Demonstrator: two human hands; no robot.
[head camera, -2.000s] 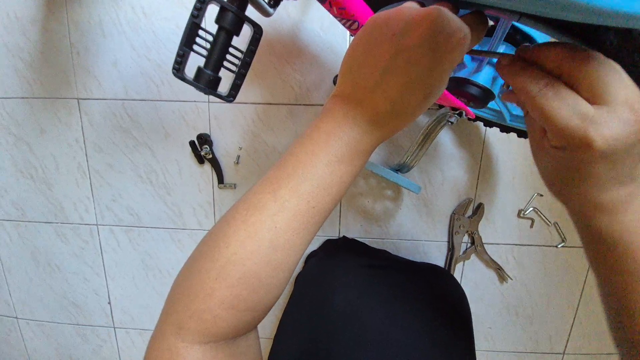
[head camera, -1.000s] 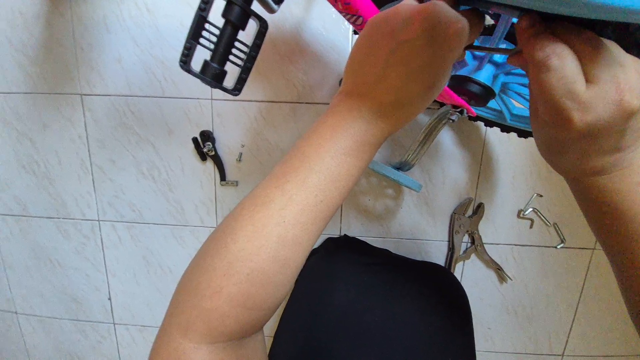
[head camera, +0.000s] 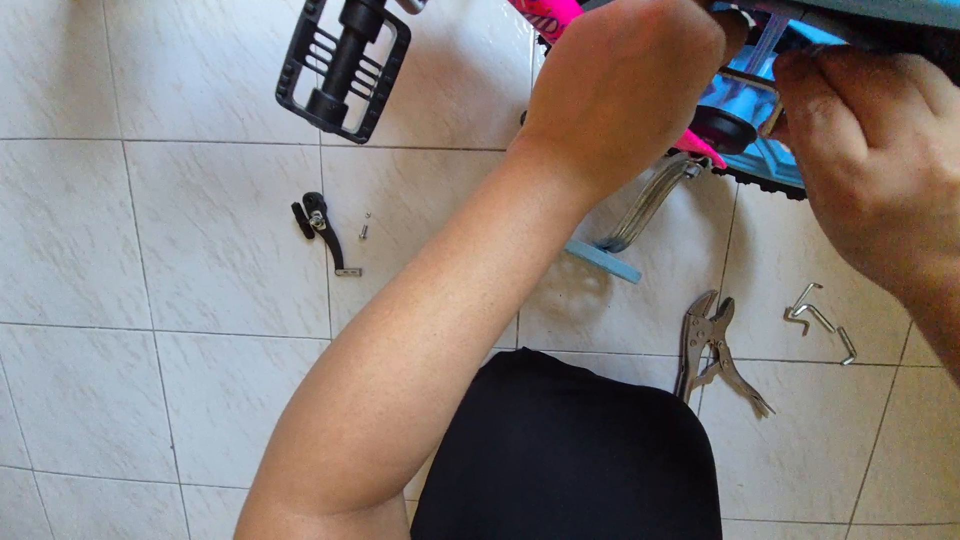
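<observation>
At the top of the view my left hand (head camera: 626, 90) reaches in beside the bicycle's blue wheel (head camera: 765, 161); its fingers are mostly hidden behind the back of the hand. My right hand (head camera: 870, 135), just right of it, has its fingertips on a thin bent metal piece (head camera: 750, 78), perhaps a hex key, which spans the gap between the hands. Whether the left fingers also grip it cannot be told. Below the hands are a pink frame part (head camera: 701, 146), a round black part (head camera: 724, 130) and a kickstand (head camera: 652, 199).
A black pedal (head camera: 345, 67) juts in at upper left. On the tiled floor lie a black brake lever (head camera: 326, 232), a small screw (head camera: 364, 231), locking pliers (head camera: 709, 345) and several bent metal keys (head camera: 814, 315). A light blue bar (head camera: 604, 261) is below the kickstand.
The right hand has shifted slightly, and more of the thin metal piece shows between the hands than one second ago. The left hand stays in about the same place.
</observation>
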